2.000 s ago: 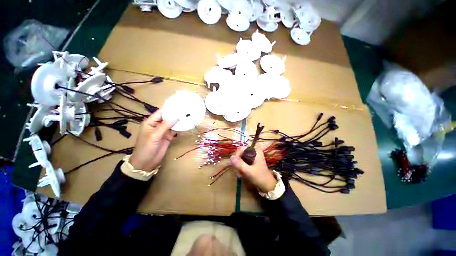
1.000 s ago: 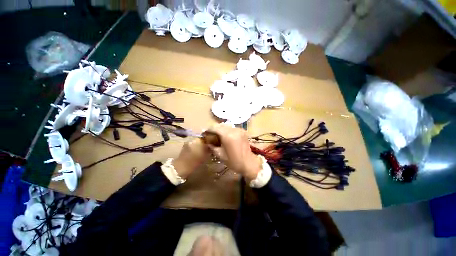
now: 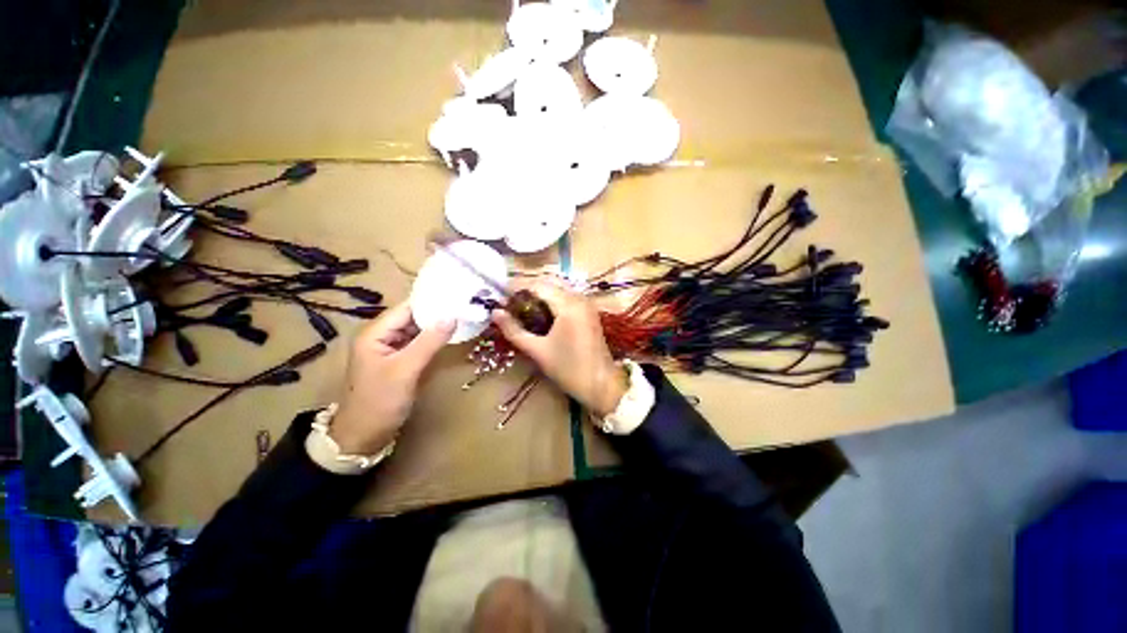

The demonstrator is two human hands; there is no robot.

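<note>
My left hand (image 3: 383,371) holds a round white plastic housing (image 3: 447,287) by its lower edge, its disc face showing. My right hand (image 3: 571,346) grips the brown handle of a hand tool (image 3: 531,312); its thin shaft points up and left across the housing face. A dark bit sits at the housing's centre, too small to make out. A bundle of lead wires (image 3: 742,315) lies just right of my right hand, with red strands and pale tips partly hidden under it and black connectors fanned to the right.
Loose white housings (image 3: 538,136) are heaped beyond my hands on the cardboard (image 3: 309,87). Wired housings (image 3: 93,266) lie at left, cables trailing right. More are in the blue bin (image 3: 37,544) at lower left. A clear plastic bag (image 3: 1001,124) and a red-and-black wire coil (image 3: 1007,291) lie at right.
My hands were together over the wire tips; now they are slightly apart, with the housing's face and the tool's shaft across it visible. The view has shifted, so the far row of housings is mostly out.
</note>
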